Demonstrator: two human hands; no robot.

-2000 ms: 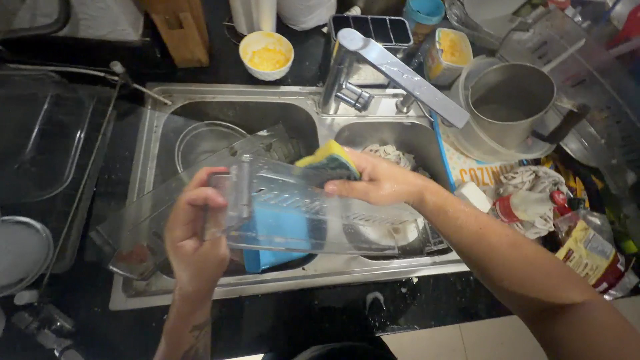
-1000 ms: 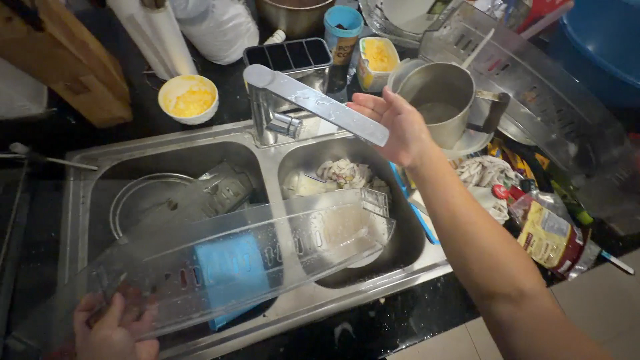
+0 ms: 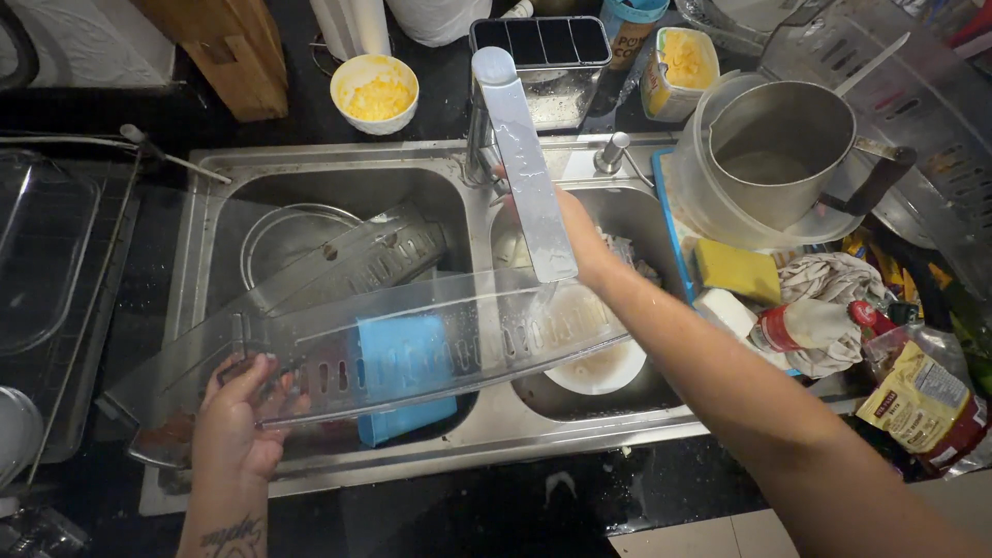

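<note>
My left hand [image 3: 244, 415] grips the left end of a clear plastic slotted tray [image 3: 465, 341], which slants over both sink basins. My right hand [image 3: 570, 225] reaches behind the spout of the chrome faucet [image 3: 531, 170], at its lever; the spout hides most of the fingers, so its grip cannot be told. Under the spout, the tray's right end lies above a white plate [image 3: 597, 372] in the right basin. A blue plastic container [image 3: 407, 380] shows through the tray in the left basin, near another clear slotted piece [image 3: 395, 256] and a round lid [image 3: 298, 232].
On the right stand a metal pot [image 3: 779, 147] in a plastic bowl, a yellow sponge [image 3: 736, 271], a glass bottle [image 3: 806, 325] and a food packet [image 3: 922, 403]. Behind the sink are a white bowl [image 3: 374, 93] and a yellow-filled tub [image 3: 680, 74]. A wire rack [image 3: 85, 310] is at left.
Two seconds ago my right hand held a sponge against the clear tray; now a sponge lies on the right. That hand has moved from beside the spout's end to behind the spout.
</note>
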